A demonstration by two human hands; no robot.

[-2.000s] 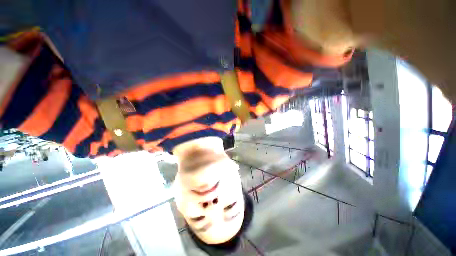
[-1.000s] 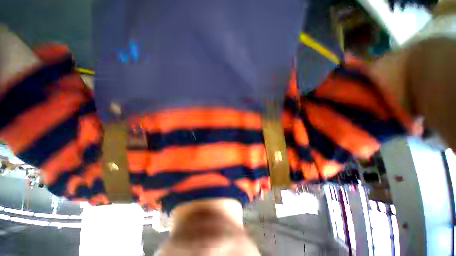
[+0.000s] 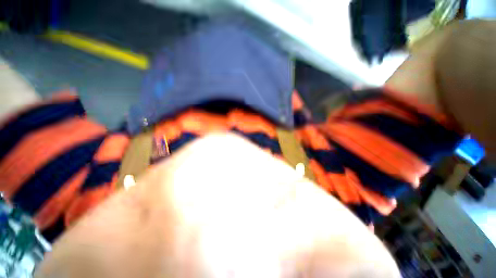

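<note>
The view is turned back on the wearer's own body. A dark blue-grey apron [image 3: 217, 70] with a small blue logo hangs at the top middle from brown straps [image 3: 293, 149], over orange-and-black striped clothing [image 3: 375, 138]. Blurred, overexposed skin [image 3: 228, 217] fills the bottom middle, very close to the camera. Bare arms come out of both sleeves, one cut off at the left edge [image 3: 13, 89], one large and blurred at the right edge [image 3: 467, 81]. No hand or fingers can be made out. No held work piece shows.
A white-topped bench [image 3: 304, 27] runs diagonally across the top right, with black items [image 3: 378, 27] on it. A yellow floor line [image 3: 98, 50] crosses the grey floor at upper left. A small bright blue thing [image 3: 470, 150] and blurred clutter lie at lower right, with a pale column-like shape.
The view has shifted: the windows are gone, and the bench and more floor have come in at the top. The skin at the bottom is much nearer and larger.
</note>
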